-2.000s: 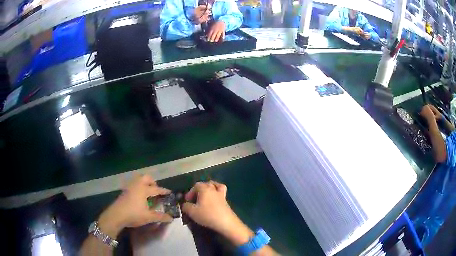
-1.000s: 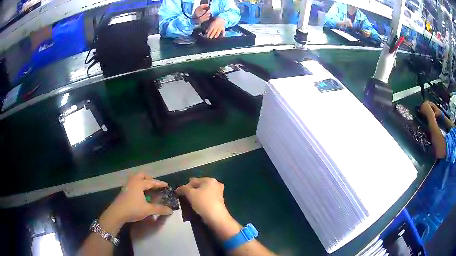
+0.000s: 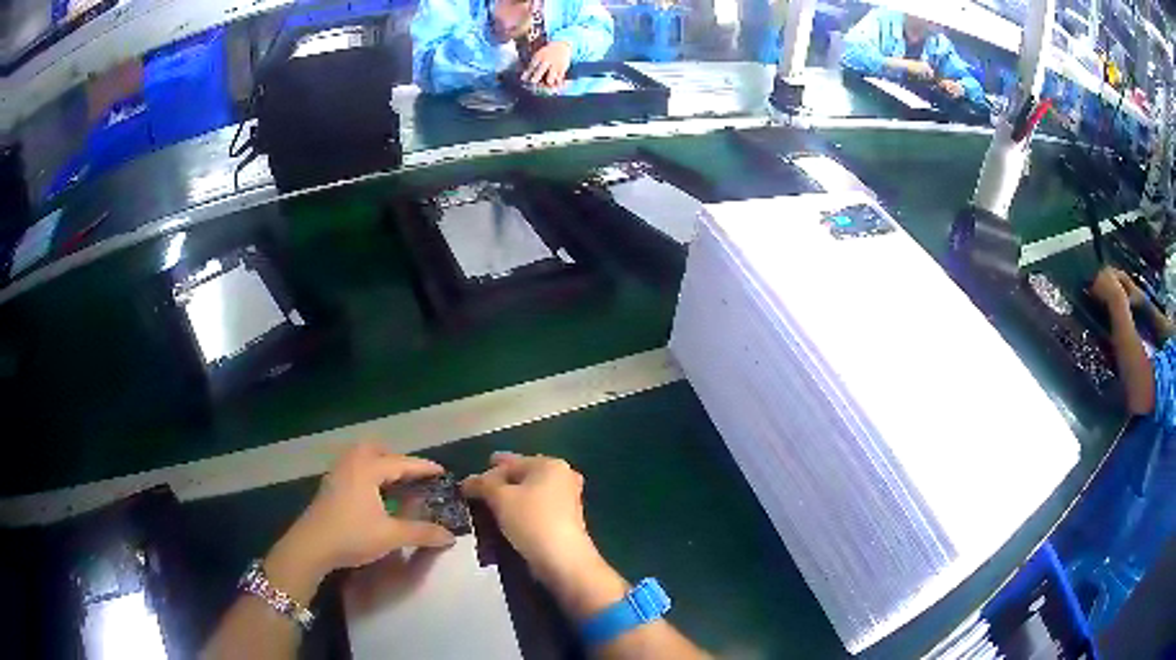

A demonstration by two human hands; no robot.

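Note:
A small dark circuit board (image 3: pixel 445 503) with a bright green spot lies at the top end of a device body (image 3: pixel 436 612), a flat pale rectangle in a black tray at bottom centre. My left hand (image 3: pixel 359 509) grips the board's edges between thumb and fingers. My right hand (image 3: pixel 535 507) is at the board's right corner, fingertips pinched together; whether they hold something small is hidden. Another circuit board (image 3: pixel 858 221) lies on top of the tall white tray stack (image 3: pixel 890 400) to the right.
Devices in black trays (image 3: pixel 232 310) stand beyond the pale dividing rail (image 3: pixel 580 393); another device (image 3: pixel 123 625) is at bottom left. A blue bin (image 3: pixel 1064 600) with white slabs is at bottom right. Two people in blue sit opposite; another person's arm (image 3: pixel 1131 355) is at the right.
The devices beyond the rail have shifted to the right. My left hand still holds the board, and my right hand has moved slightly at its corner.

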